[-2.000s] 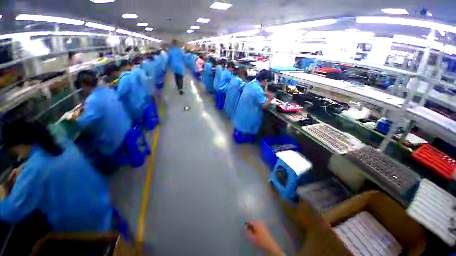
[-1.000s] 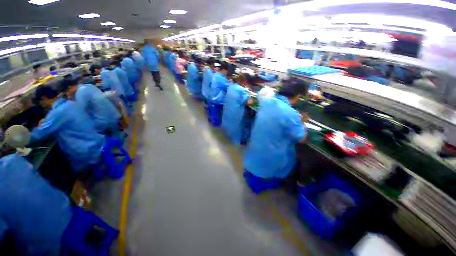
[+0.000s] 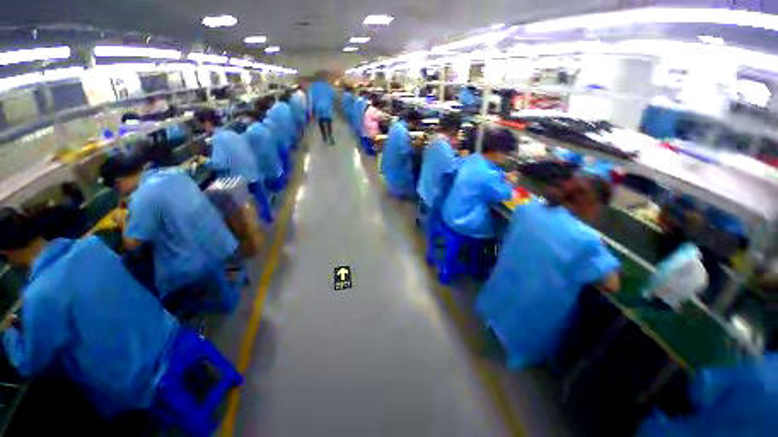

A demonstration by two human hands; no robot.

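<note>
Neither of my hands is in view. Nearest in front of me is the grey aisle floor (image 3: 358, 367), with a small dark floor sign (image 3: 342, 277) bearing a yellow arrow. The image is blurred towards its sides. No thing held by me shows.
Seated people in blue smocks (image 3: 546, 277) line both sides. A blue stool (image 3: 198, 380) stands at the lower left. A person in blue (image 3: 322, 101) is upright far down the aisle. A green-topped bench (image 3: 635, 247) runs along the right. Yellow lines (image 3: 260, 311) edge the aisle.
My view has moved forward along the aisle. The hand seen low in the oldest frame is out of view, as are the cardboard box and blue bin. The floor sign is nearer.
</note>
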